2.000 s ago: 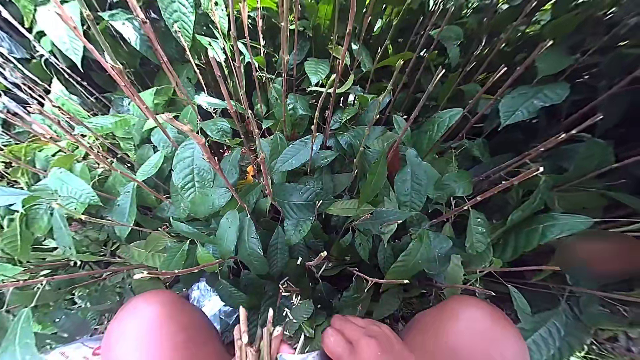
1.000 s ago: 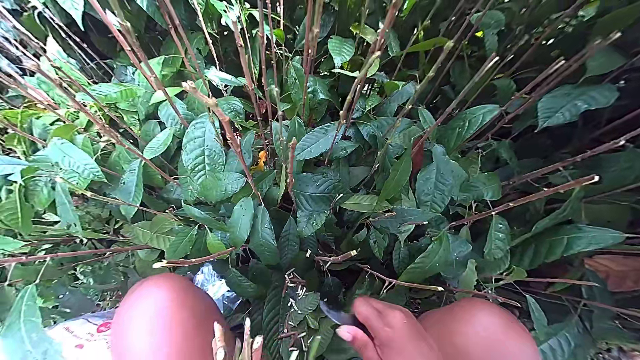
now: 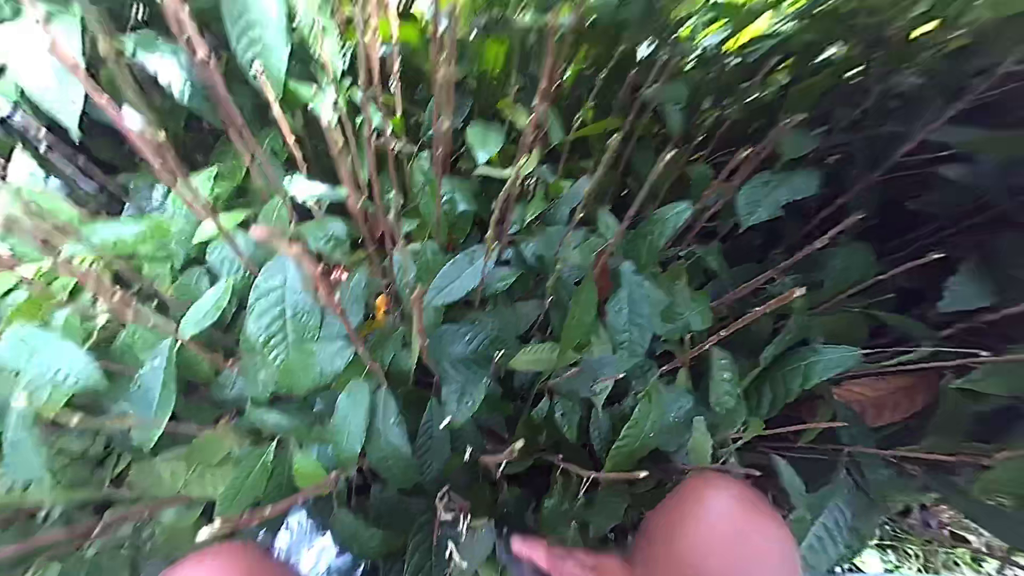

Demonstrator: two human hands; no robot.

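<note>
At the bottom edge, part of my right hand (image 3: pixel 570 555) shows beside my right knee, blurred. A dark knife blade (image 3: pixel 509 554) is at its fingertips, mostly cut off by the frame. My left hand is out of view. Ahead of my knees grows a dense leafy shrub with many cut, upright woody stems (image 3: pixel 442 96). Short cut twigs (image 3: pixel 602 474) lie low among the leaves, close above the hand. Small pale shavings (image 3: pixel 453 512) are scattered just left of the fingers.
My right knee (image 3: pixel 714 524) and left knee (image 3: pixel 228 560) frame the bottom. Crinkled clear plastic (image 3: pixel 308 544) lies beside the left knee. Bare cut branches (image 3: pixel 740 324) slant out at the right, near a brown dry leaf (image 3: pixel 886 396). A small orange spot (image 3: pixel 382 306) shows amid the leaves.
The bundle of cut sticks at the bottom edge in both earlier frames is out of view now. Less of my right hand shows than a second ago. The view has shifted.
</note>
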